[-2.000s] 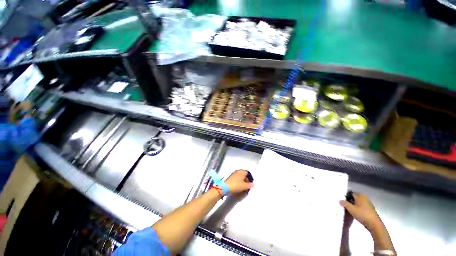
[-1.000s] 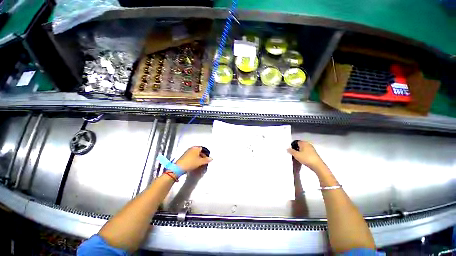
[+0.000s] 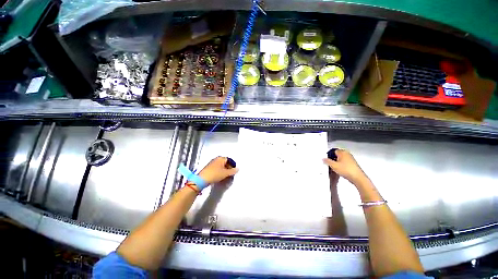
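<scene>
A white placement drawing (image 3: 281, 185) with small faint marks lies over the metal conveyor bed. My left hand (image 3: 218, 170) holds its left edge between thumb and fingers. My right hand (image 3: 344, 165) holds its right edge near the upper right corner. Black finger cots show on fingertips of both hands. A light-blue wrist strap (image 3: 192, 177) and a thin red band are on my left wrist; a thin bracelet (image 3: 373, 203) is on my right. Whether the sheet touches the bed cannot be told.
The conveyor's chain rail (image 3: 306, 246) runs in front, with a handwheel (image 3: 99, 152) at left. Behind are white-silver parts (image 3: 121, 79), copper-brown toroids (image 3: 188, 76), yellow-green coils (image 3: 303, 76) and an open carton (image 3: 378, 82) of black strips. A blue coiled cord (image 3: 242, 65) hangs down.
The view has swung right and levelled since the oldest frame. Both hands still hold the sheet; since the middle frame, everything sits slightly further right in the picture.
</scene>
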